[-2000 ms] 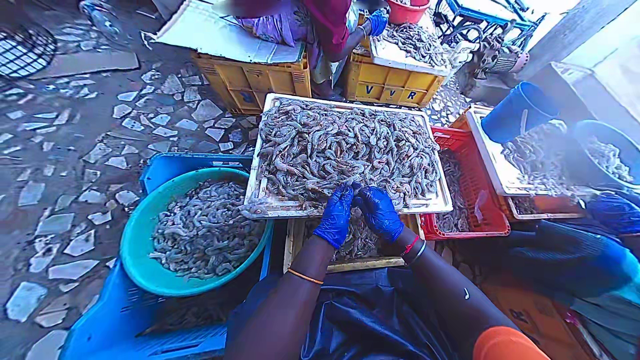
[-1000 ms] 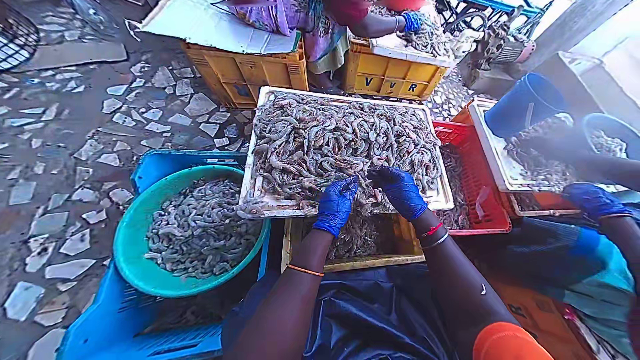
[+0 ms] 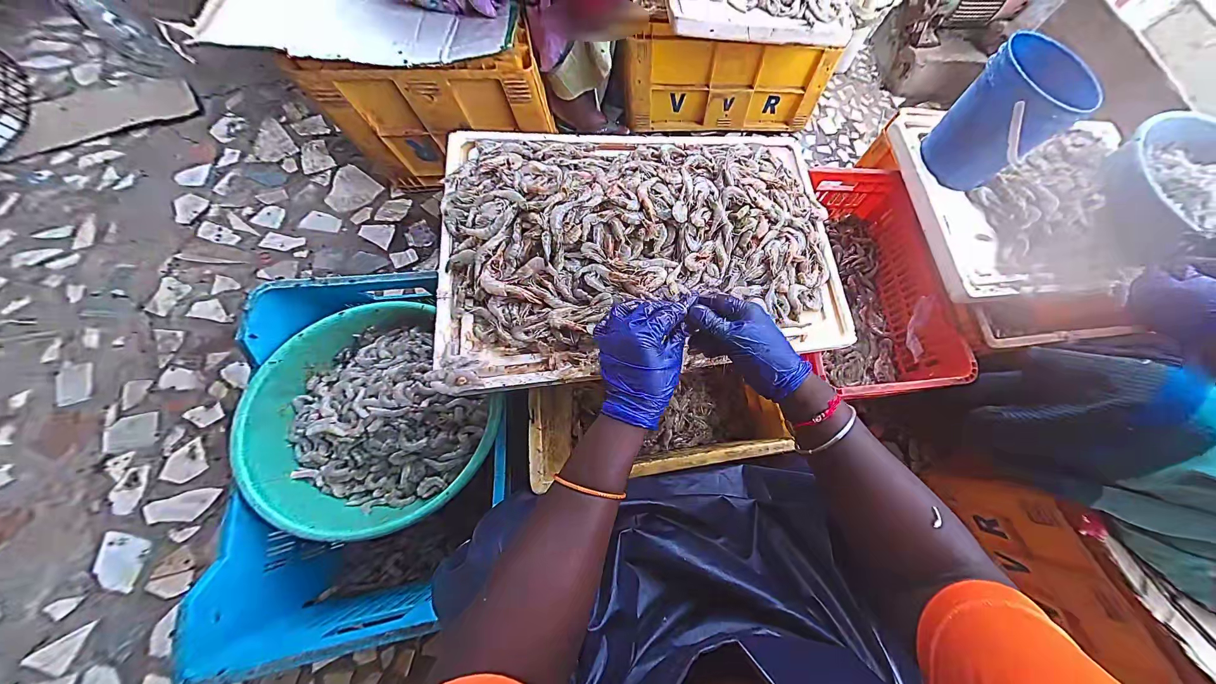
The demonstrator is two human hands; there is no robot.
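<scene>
A white tray [image 3: 456,332] heaped with raw, whole-looking shrimp lies in front of me. Over its near edge my left hand [image 3: 642,361] and my right hand [image 3: 746,344], both in blue gloves, meet at the fingertips. The fingers are pinched together; whatever is between them is too small or hidden to make out. Below the hands is a yellow crate [image 3: 546,437] with shrimp waste-like pieces inside. To the left, a green basin [image 3: 256,446] holds a pile of greyish shrimp and rests on a blue crate [image 3: 218,598].
A red crate [image 3: 936,332] with shrimp stands right of the tray. Beyond it are a white tray [image 3: 936,228], a blue bucket [image 3: 997,114] and a co-worker's gloved hand [image 3: 1178,304]. Yellow crates [image 3: 731,81] stand ahead, near another person. Broken-tile paving [image 3: 185,461] lies left.
My hands were apart one second ago and now meet at the fingertips. At the right, the co-worker's gloved hand has moved.
</scene>
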